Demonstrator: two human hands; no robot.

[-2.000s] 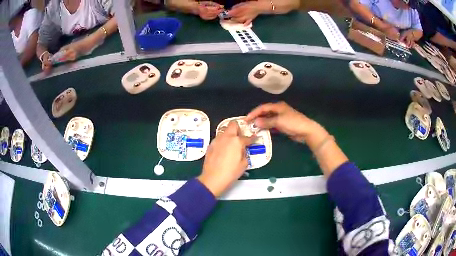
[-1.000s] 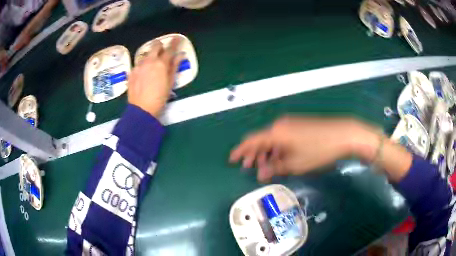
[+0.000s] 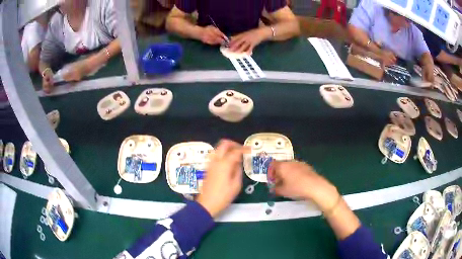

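Observation:
A cream back shell (image 3: 268, 143), open side up with a blue circuit board, lies on the green belt in front of me. My right hand (image 3: 296, 179) grips its lower right edge, hiding that corner. A pale ring on a lead hangs below the shell. My left hand (image 3: 222, 177) is between this shell and a middle back shell (image 3: 183, 153), covering the middle shell's right side. Its fingertips point at the right shell's left edge and are blurred; whether they touch it is unclear. Another back shell (image 3: 140, 161) lies farther left, with a pale disc below it.
Front shells (image 3: 231, 105) lie in a row along the belt's far side. Filled shells (image 3: 418, 222) are piled at right. A metal rail (image 3: 152, 210) runs nearer me and a grey upright (image 3: 48, 121) stands left. A blue bin (image 3: 161, 58) and coworkers' hands are opposite.
The view has tilted back up. The shell that lay on the near bench is now on the belt, right of the other two. My right hand has moved from above the bench to it.

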